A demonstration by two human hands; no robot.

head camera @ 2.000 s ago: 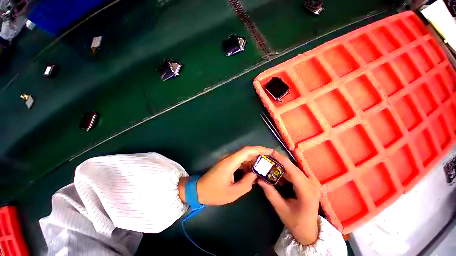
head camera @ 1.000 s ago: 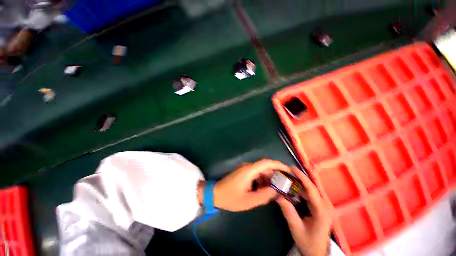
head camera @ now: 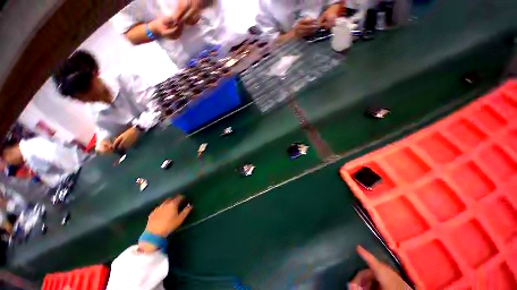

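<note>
My left hand (head camera: 165, 217), with a blue wrist band, reaches onto the green belt. Its thumb and fingertips are around a small dark module (head camera: 184, 204), mostly covered by the fingers. My right hand (head camera: 378, 274) is cut off by the bottom edge, beside the orange-red tray (head camera: 398, 246). One finger points out and the others are curled; whether it holds anything is hidden. A dark square module (head camera: 367, 178) sits in the tray's near-left corner pocket. Thin dark sticks (head camera: 374, 229) lie along the tray's left edge.
Several small modules (head camera: 297, 150) lie spaced along the belt. Beyond are a blue bin (head camera: 211, 107) heaped with dark parts, a clear grid tray (head camera: 266, 85) and a white bottle (head camera: 342, 35). People in white coats work opposite. A second orange-red tray (head camera: 76, 278) is at bottom left.
The view has tilted up. My left hand has left my right hand and reached out left to the belt. The module held between both hands is no longer visible. My right hand is lower in the picture.
</note>
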